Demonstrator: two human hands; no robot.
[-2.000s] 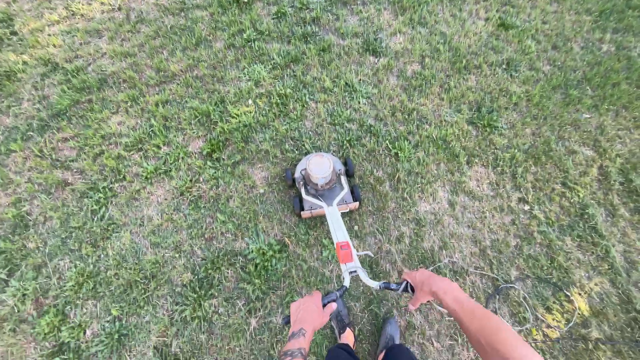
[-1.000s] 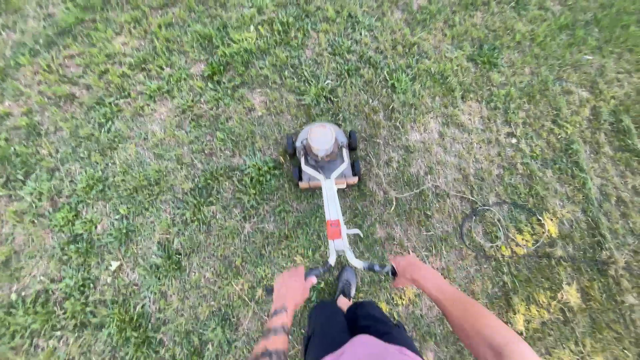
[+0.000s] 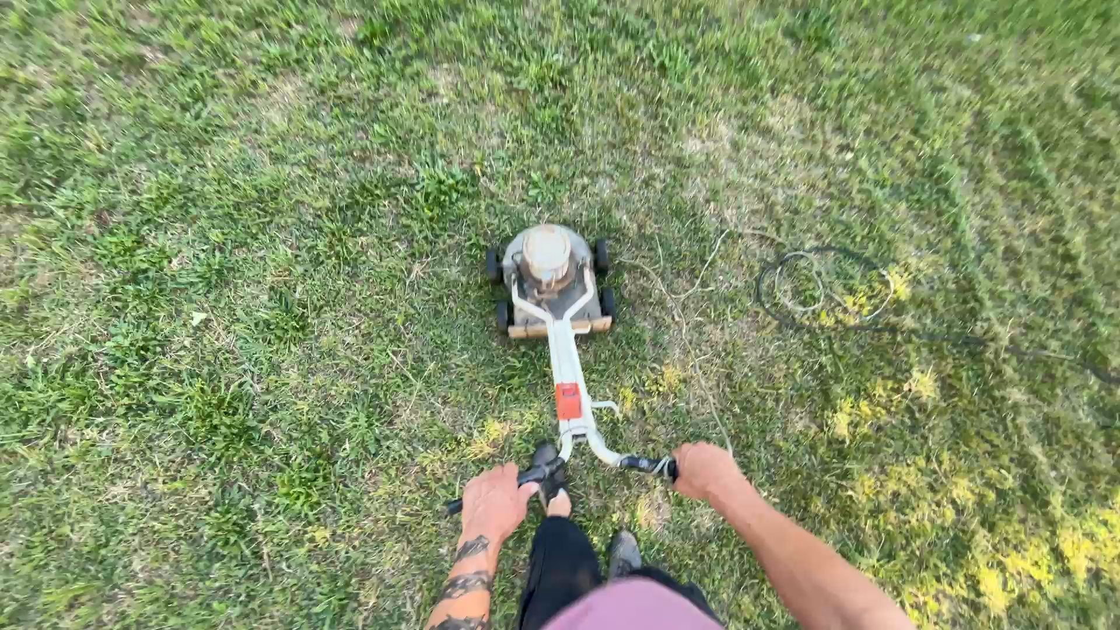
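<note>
An electric lawn mower (image 3: pixel 560 315) with a round, worn motor housing and black wheels stands on the grass in front of me. Its white metal handle (image 3: pixel 564 359) runs back towards me, with a red switch box (image 3: pixel 568 401) on it. My left hand (image 3: pixel 495 501) is closed around the left black grip. At the right, my right hand (image 3: pixel 703 470) holds the end of the other black grip, its fingertips partly hidden. A thin pale cord (image 3: pixel 691 346) passes from near my right hand over the grass.
A loosely coiled cable (image 3: pixel 770 302) lies on the grass to the right, and a dark cable (image 3: pixel 962 338) runs from it to the right edge. My shoes (image 3: pixel 624 553) are behind the handle. Yellowish grass patches (image 3: pixel 945 499) spread at the lower right.
The mower has moved forward over the grass, and the coiled cable now lies beside it rather than further back near my right arm. Both hands have stayed on the grips.
</note>
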